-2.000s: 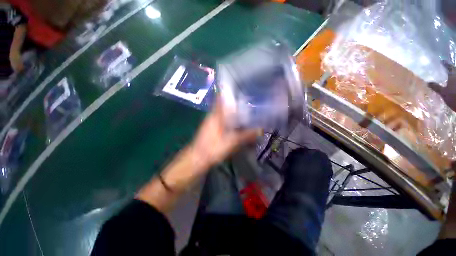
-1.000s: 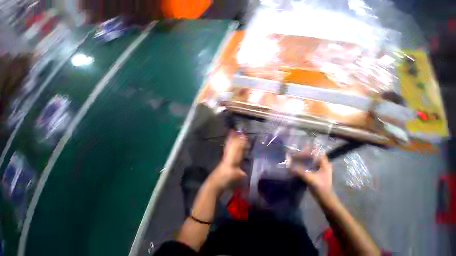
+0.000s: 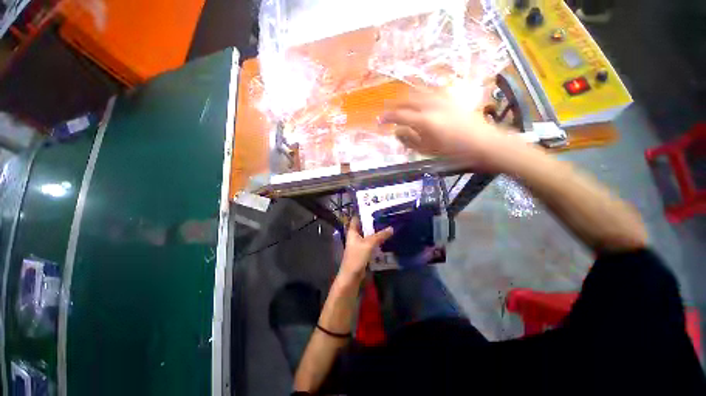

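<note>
My left hand holds a flat dark blue packed product with a white printed edge by its left side, above my lap at the bench front. Shiny clear wrap shows at the product's right side. My right hand is over the orange-brown bench top, its fingers pointing left and slightly blurred. It holds nothing that I can see. Crinkled clear film is heaped on the bench behind it.
A green conveyor belt with white lines is at left, carrying wrapped products. An orange housing is at the belt's far end. A yellow control panel is at the bench's right. Red stools stand on the grey floor at right.
The view has turned toward the bench. My right hand has left the product and moved up over the bench top. My left hand still has the product, now seen more clearly.
</note>
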